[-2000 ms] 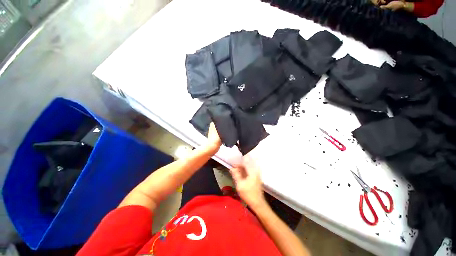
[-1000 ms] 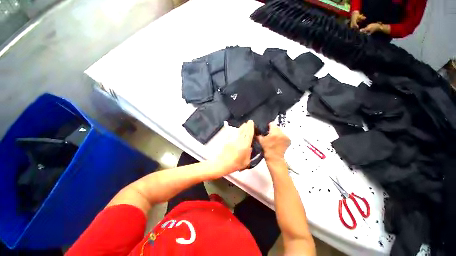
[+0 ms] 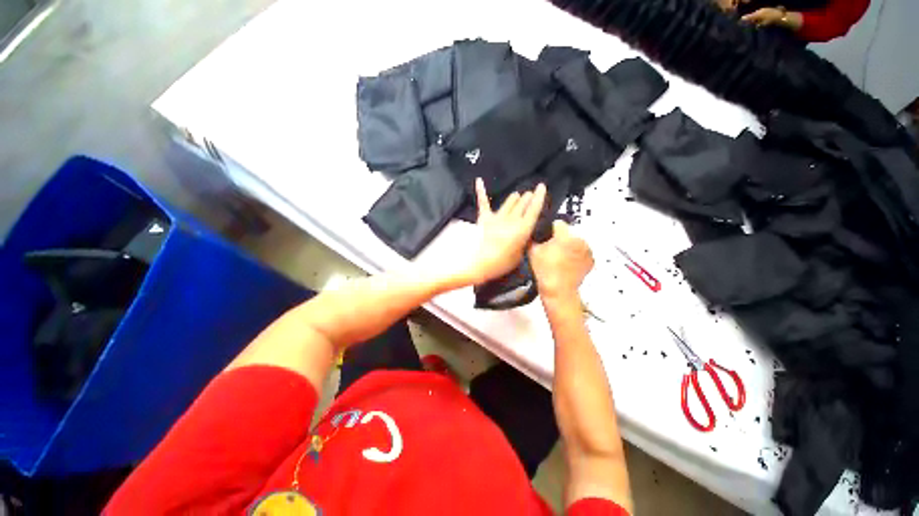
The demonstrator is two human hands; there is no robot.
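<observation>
A black fabric pouch (image 3: 504,289) lies bunched at the table's near edge, partly hidden under my hands. My left hand (image 3: 504,234) is on its upper left side with the fingers spread, pointing away from me. My right hand (image 3: 560,262) is closed on the pouch's right side, touching or very near my left hand. Turned black pouches (image 3: 516,141) lie in an overlapping group just beyond my hands, two showing small white logos.
A loose black heap (image 3: 746,267) covers the table's right side. Red snips (image 3: 643,275) and red-handled scissors (image 3: 698,368) lie among dark clippings. A ridged black row (image 3: 695,60) lines the far edge, with a person's hand (image 3: 771,17) beyond. A blue bin (image 3: 191,302) holding pouches stands left.
Two seconds ago my hands were apart near the table edge; one second ago both gripped the pouch. Now my left fingers have spread over it. The view has shifted.
</observation>
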